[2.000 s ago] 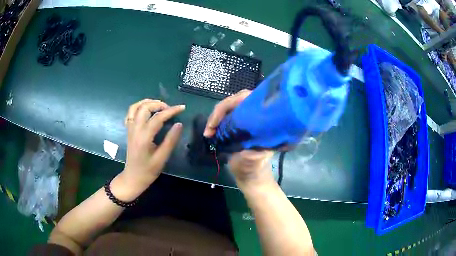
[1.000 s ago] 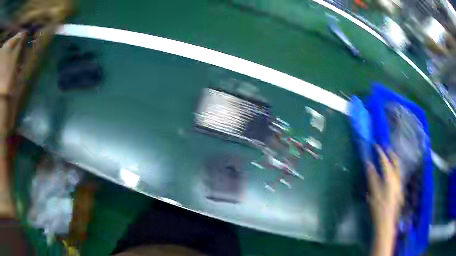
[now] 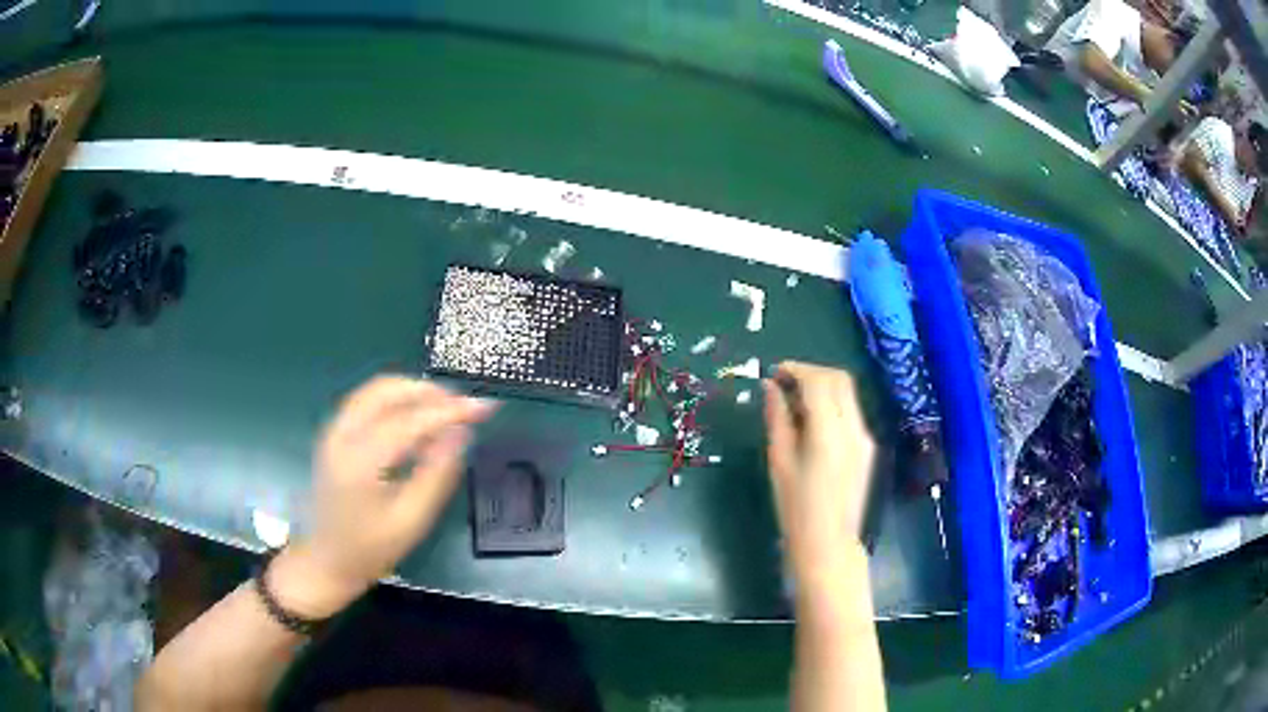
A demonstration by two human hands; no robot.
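The black jig (image 3: 517,509) lies flat near the front edge, its rounded recess bare. My left hand (image 3: 387,480) is just left of it, slightly blurred, fingers bent and thumb near the fingertips; whether it holds anything cannot be told. My right hand (image 3: 821,442) is right of the wired boards, with a small dark part between its fingers, mostly hidden. The screw tray (image 3: 526,331) is partly filled with light screws. Wired circuit boards (image 3: 681,417) with red and black leads lie loose beside it. The blue electric screwdriver (image 3: 891,323) lies against the blue bin.
The blue parts bin (image 3: 1133,536) at right holds a crumpled clear bag and dark parts. Black housings (image 3: 128,264) lie in a pile at left, near a cardboard box (image 3: 72,104). Small whitish pieces are scattered above the tray. People sit at the far upper right.
The screwdriver, earlier in my right hand, now lies beside the bin. My right hand has come left from the bin. My left hand has come back from the cardboard box at far left.
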